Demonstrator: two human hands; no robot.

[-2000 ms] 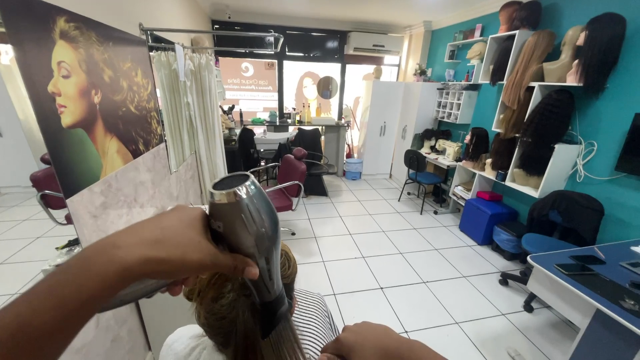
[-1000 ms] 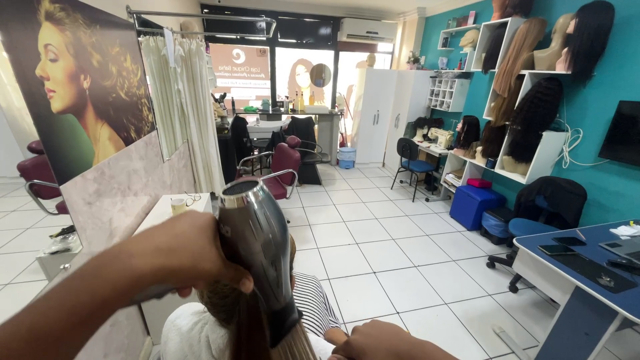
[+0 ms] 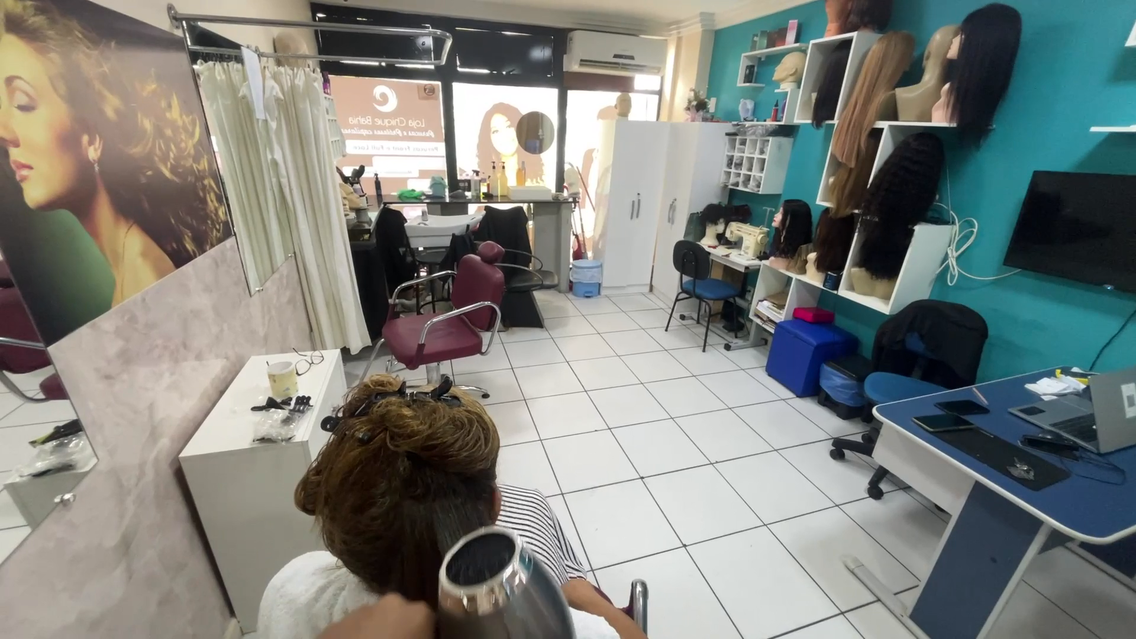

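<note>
A silver and dark hair dryer (image 3: 506, 586) stands at the bottom middle, its round rear intake facing up, just behind the seated person's head. My left hand (image 3: 382, 617), blurred and cut off by the lower edge, is closed against the dryer's left side; its fingertips and the dryer's handle are hidden. My right hand is out of view. The seated person's brown hair (image 3: 399, 470) is gathered up on the head with black hair clips (image 3: 390, 399). A straighter section hangs at the back beside the dryer. A white towel (image 3: 306, 595) lies over the shoulders.
A white cabinet (image 3: 209, 435) at the left bears a cup (image 3: 282, 379), eyeglasses and black clips. A burgundy salon chair (image 3: 444, 324) stands ahead. At the right is a blue desk (image 3: 1003, 444) with a laptop (image 3: 1096, 413). A chair armrest (image 3: 639, 603) shows beside the seated person.
My left hand and the dryer have moved down toward the lower edge. My right hand, at the bottom before, has left the view. More of the clipped hair shows.
</note>
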